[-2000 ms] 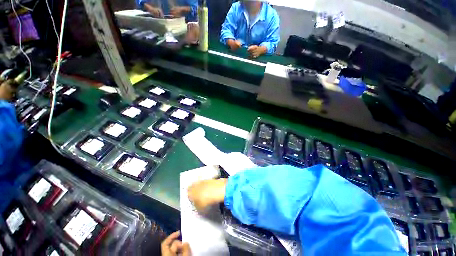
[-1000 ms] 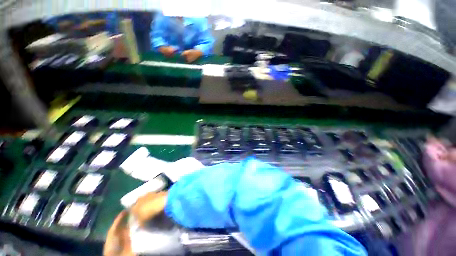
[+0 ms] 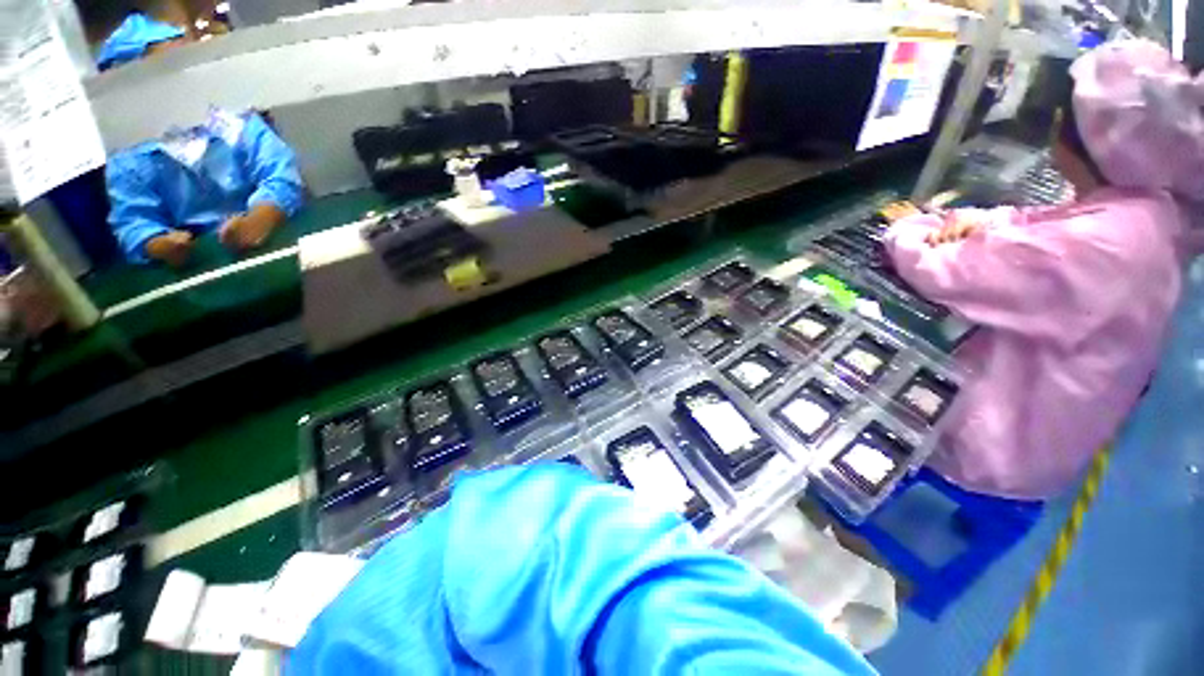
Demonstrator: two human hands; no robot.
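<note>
A clear blister tray (image 3: 561,433) lies in front of me, with a row of bare black units (image 3: 502,386) along its far side. Nearer units carry white labels (image 3: 720,420). A blue sleeve, my right arm, crosses the bottom of the picture and covers the tray's near left part. Its hand is below the edge, and my left hand is not in view. A white label strip (image 3: 218,617) lies on the green bench at the lower left, partly behind the sleeve.
Another tray with labelled units (image 3: 869,458) adjoins on the right, near a green piece (image 3: 835,288). Labelled units (image 3: 103,577) sit at lower left. A person in pink (image 3: 1056,317) works at right beside a blue stool (image 3: 944,548). Crumpled white material (image 3: 825,574) hangs at the near edge.
The view has swung right, bringing in the pink-clad person and more of the right tray. My right hand, seen before at the white label sheet, has left the picture; only the sleeve shows.
</note>
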